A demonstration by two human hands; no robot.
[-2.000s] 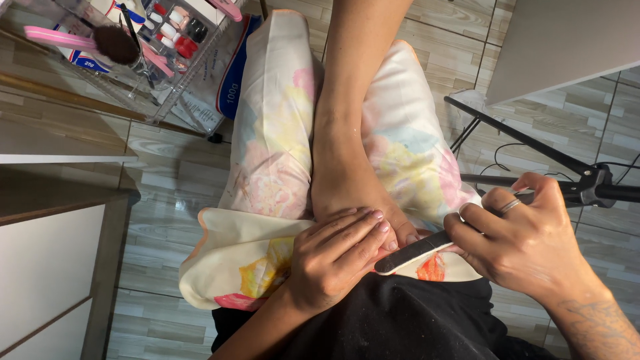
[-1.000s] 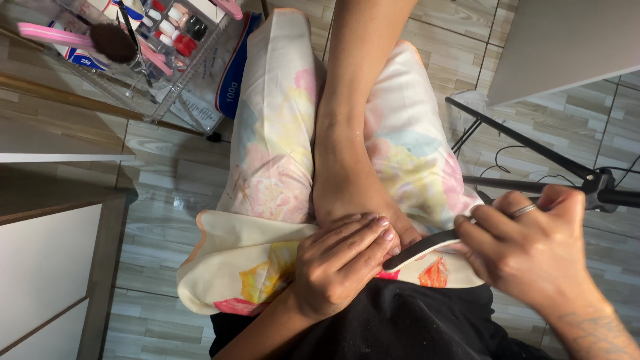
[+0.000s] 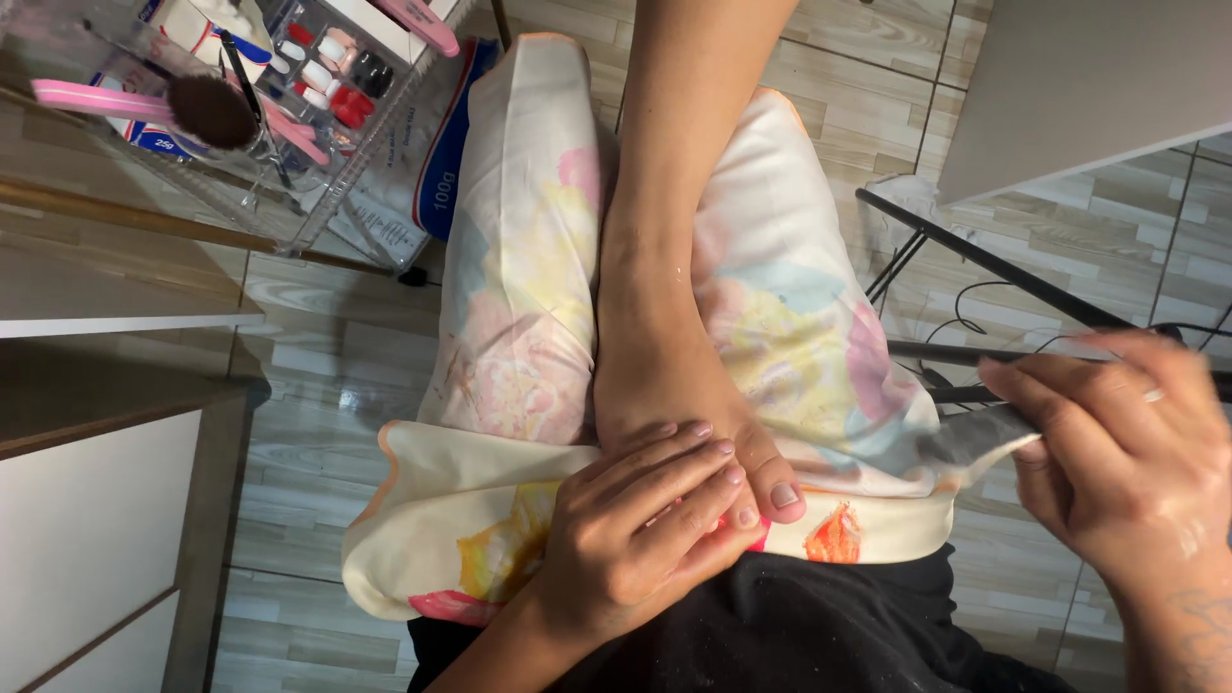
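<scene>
Another person's bare foot (image 3: pixel 664 356) rests on a floral cloth (image 3: pixel 520 318) spread over my lap. My left hand (image 3: pixel 640 525) is closed over the smaller toes, its fingers on top of the foot. The big toe (image 3: pixel 778 486), with its short nail, stays uncovered beside my fingertips. Off to the right, apart from the foot, my right hand (image 3: pixel 1121 433) holds a dark-faced nail file (image 3: pixel 977 438), which is blurred by motion. A ring shows on that hand.
At upper left, a clear plastic organizer (image 3: pixel 318 217) holds nail tips (image 3: pixel 351 106), pink files and a dark-bristled brush (image 3: pixel 214 111). A plastic packet (image 3: pixel 438 164) lies beside it. White drawers (image 3: pixel 91 520) stand at left. Black metal legs (image 3: pixel 1001 260) and cables are at right.
My right hand has moved right, taking the file away from the toes, where it was in the earlier frames. My left hand stays on the foot.
</scene>
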